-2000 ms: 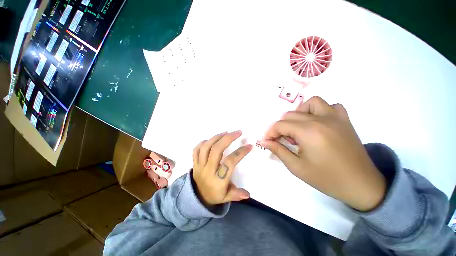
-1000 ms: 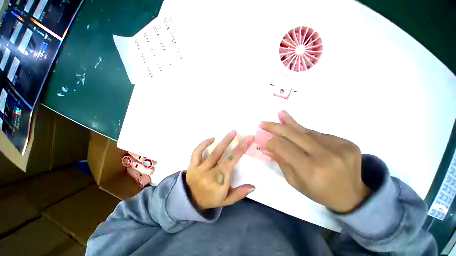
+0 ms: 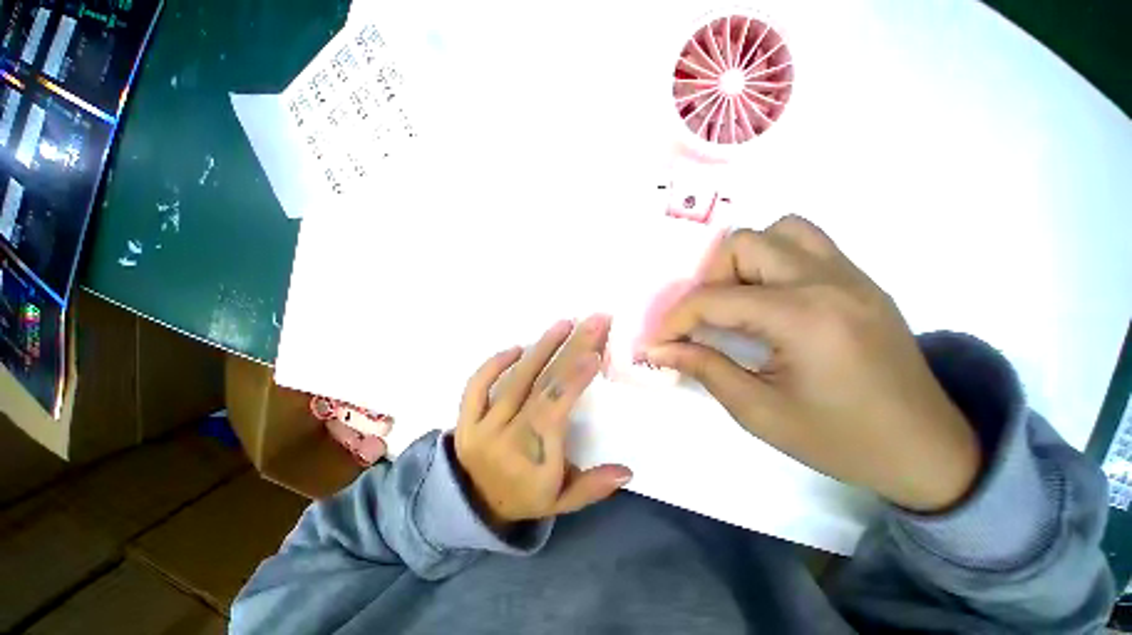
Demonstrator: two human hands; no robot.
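A pink handheld fan lies on the white work sheet, its round slotted head [image 3: 732, 81] at the top and its hinge [image 3: 690, 201] with a dark dot below. Its pale pink handle [image 3: 670, 300] runs down to my hands and looks washed out by glare. My right hand [image 3: 819, 360] is over the handle, thumb and forefinger pinched on a tiny black-printed label [image 3: 646, 360] at the handle's lower end. My left hand [image 3: 528, 428] has its fingers apart and holds nothing visible. Its fingertips are beside the handle's lower end.
A printed label sheet [image 3: 354, 112] lies on the upper left of the white work sheet [image 3: 497, 186]. Black printed sheets [image 3: 56, 149] are at far left beside the green bench [image 3: 186, 186]. An open carton [image 3: 279, 428] with pink fans [image 3: 354, 428] is below the bench edge. Another printed sheet [image 3: 1121, 465] shows at right.
The view has shifted, so the bench things sit further left and higher. My right fingers spread flatter over the handle one second ago and are now raised in a pinch. My left hand stays spread.
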